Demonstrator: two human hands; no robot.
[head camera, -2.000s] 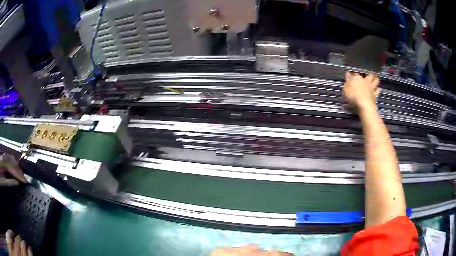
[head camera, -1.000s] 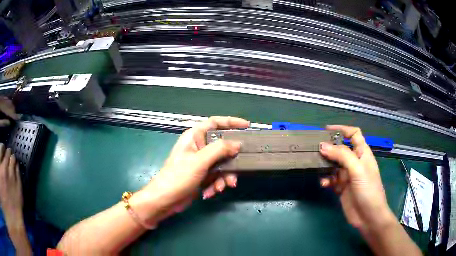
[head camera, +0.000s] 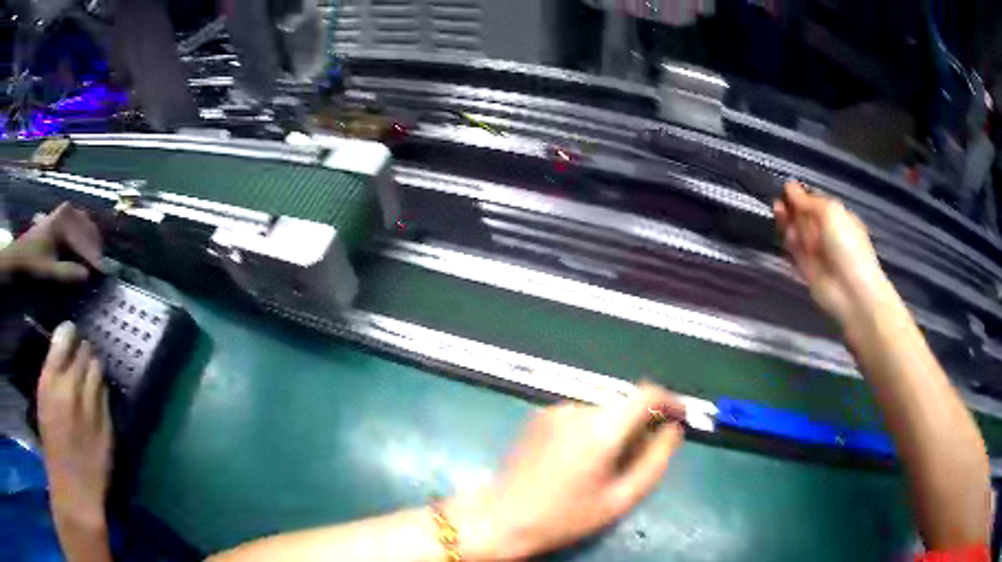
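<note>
My right hand (head camera: 824, 247) reaches over the back conveyor rails (head camera: 527, 82), fingers bent together. A blurred dark grey bar (head camera: 720, 165), perhaps a carrier fixture, lies along the rails just left of its fingertips; whether they grip it is unclear. My left hand (head camera: 582, 467) is over the front bench edge, fingers curled, its fingertips by the front rail near the left end of the blue bar (head camera: 802, 426). It is blurred, and I cannot tell whether it holds anything small.
A green belt (head camera: 505, 285) runs between silver rails. White end blocks (head camera: 291, 247) close the left belt, which bears a brass-coloured fixture (head camera: 51, 153). A co-worker's hands (head camera: 77, 401) are at a black perforated tray (head camera: 126, 329) on the green bench (head camera: 275, 439).
A second ago both hands held the grey-brown carrier over the bench. Now they are apart: my right hand is over the back rails, my left remains low at the front. The view has shifted.
</note>
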